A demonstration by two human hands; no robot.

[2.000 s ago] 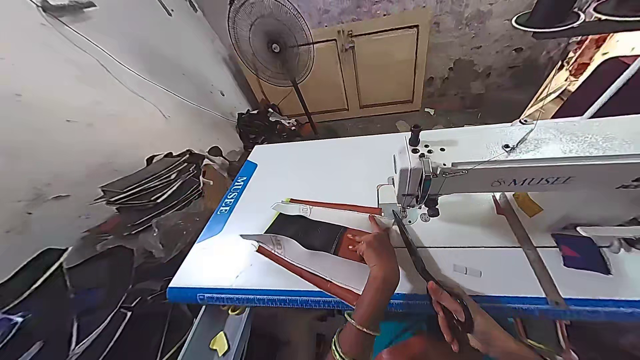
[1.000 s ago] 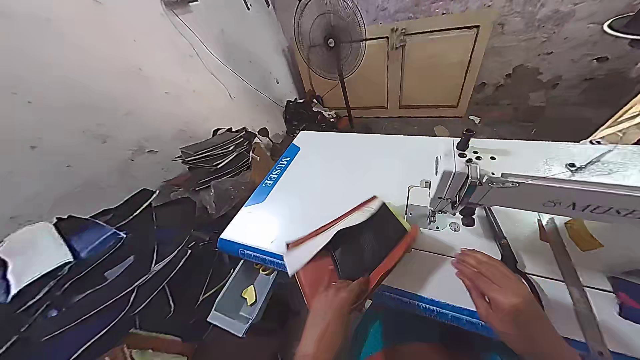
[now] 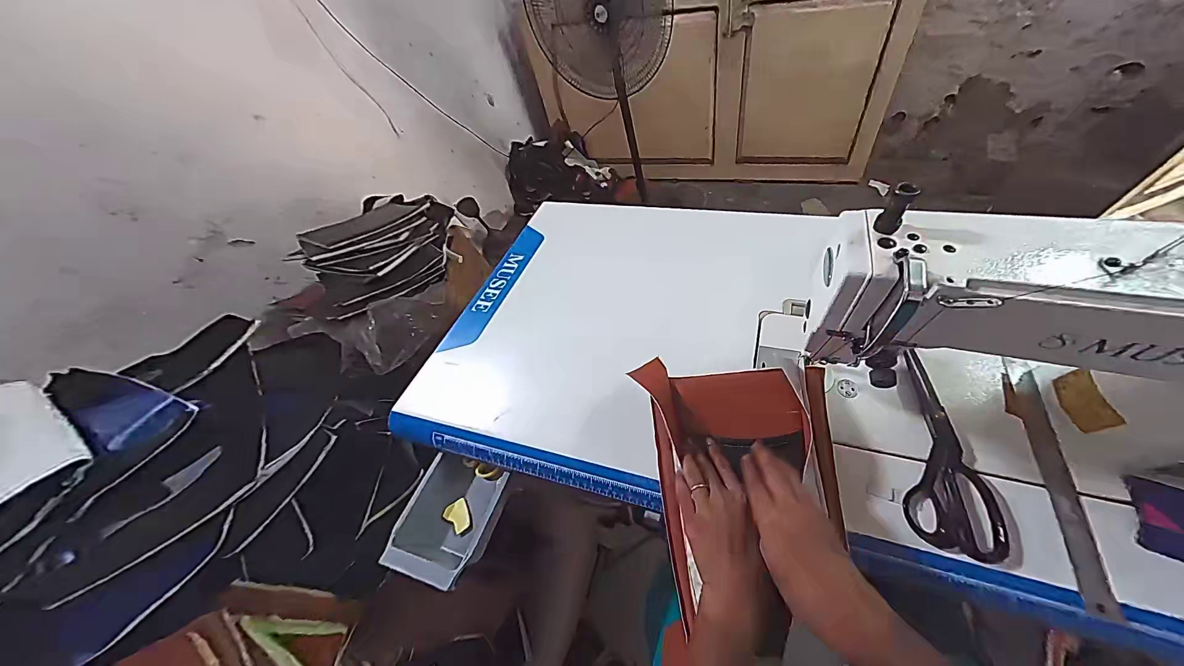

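A reddish-brown piece of leather-like material (image 3: 740,400) with a black panel (image 3: 786,451) lies at the table's front edge, its upper right corner beside the needle area of a white sewing machine (image 3: 856,287). My left hand (image 3: 717,518) rests flat on the piece, a ring on one finger. Close beside it, my right hand (image 3: 786,513) presses on the black panel with its fingertips. Both hands touch the material, but whether the fingers grip it is not clear. Black-handled scissors (image 3: 948,481) lie to the right of the piece.
A metal ruler (image 3: 1064,490) and a yellowish scrap (image 3: 1089,400) lie right of the scissors. Below the table's left front edge is an open grey drawer (image 3: 430,527). Dark cut pieces (image 3: 277,444) are heaped at the left. A pedestal fan (image 3: 601,46) stands behind.
The scissors left my right hand between the first and second frames. The reddish-brown piece has been turned and now lies by the needle, with my right hand moved left onto it.
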